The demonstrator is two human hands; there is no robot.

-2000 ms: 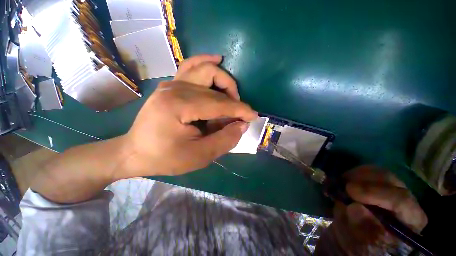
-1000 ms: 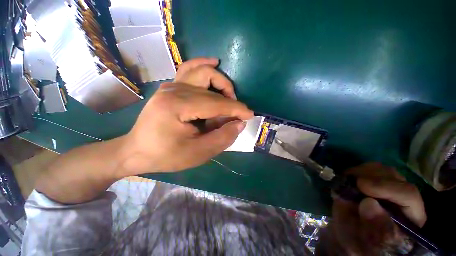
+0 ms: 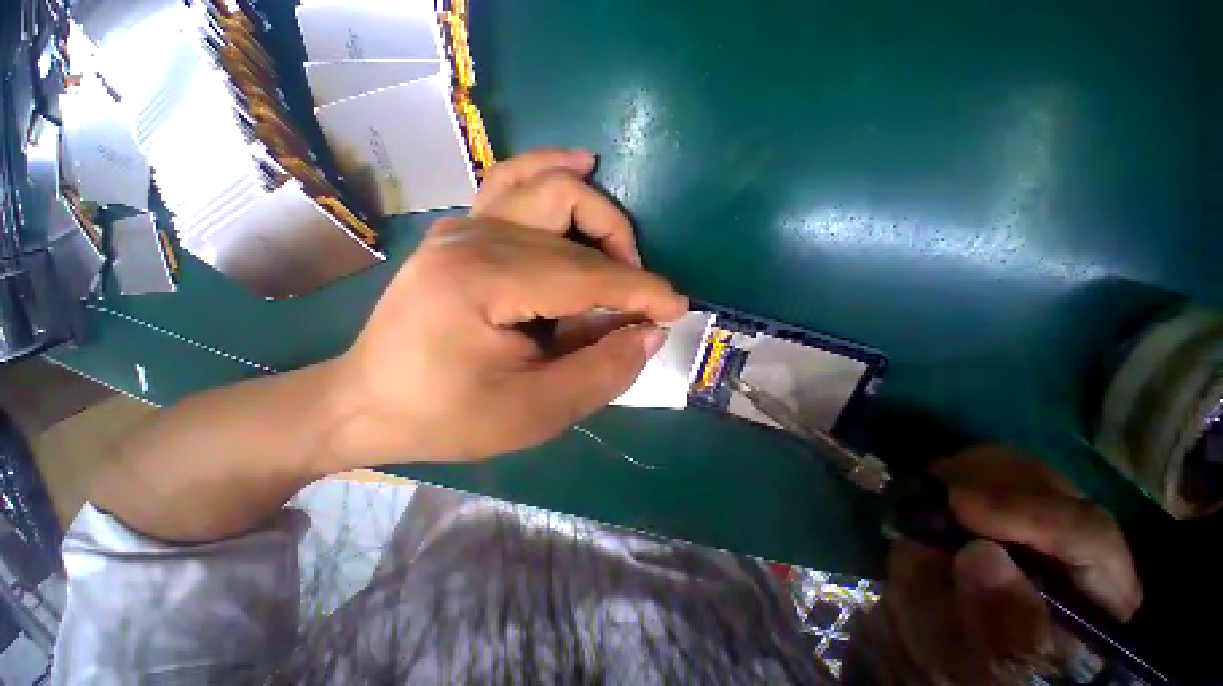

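My left hand pinches the edge of a silver-white LCD module between thumb and forefinger. The module's orange flex tail lies at the left end of a dark-edged board assembly with a silver area. My right hand, in shadow at the lower right, holds a soldering iron by its dark handle. The iron's tip points up-left and is at or just right of the flex tail; exact contact cannot be told. A thin solder wire strand shows below my left hand.
Fanned LCD modules with orange edges lie at the upper left, with another row beside them. A round tub stands at the right. The green bench's near edge runs below my hands. Shiny clear plastic is at the far left.
The iron's tip moved slightly right from the flex tail area, then a little back left toward it. My left hand keeps nearly the same place and pinch.
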